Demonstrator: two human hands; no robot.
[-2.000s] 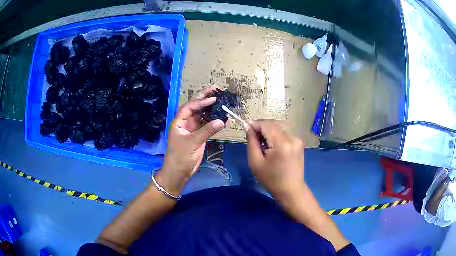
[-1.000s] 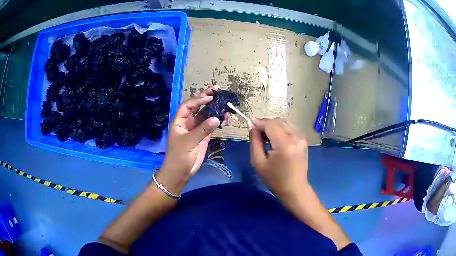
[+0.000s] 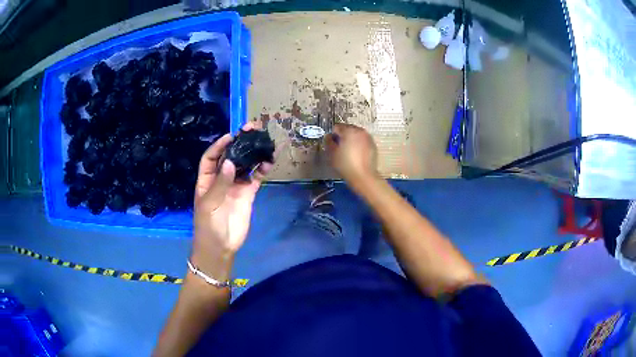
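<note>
My left hand (image 3: 226, 192) holds a round black ribbed part (image 3: 251, 151) between thumb and fingers, beside the crate's right wall. My right hand (image 3: 352, 153) is over the stained patch of the cardboard mat (image 3: 425, 118), its fingers curled beside a small white oval holder (image 3: 312, 131) lying on the mat. The pale stick cannot be made out; whether the right hand holds it is hidden by the fingers and blur.
A blue crate (image 3: 241, 77) with a white liner, full of black parts (image 3: 139, 132), stands at left. White bottles (image 3: 455, 52) are at the mat's far right, a blue tool (image 3: 457, 132) below them. A black cable (image 3: 551, 153) runs to the metal housing (image 3: 608, 104).
My hands have moved apart. The left has shifted left with the black part; the right has left the part and come down beside the white oval, which now shows. The view has turned slightly.
</note>
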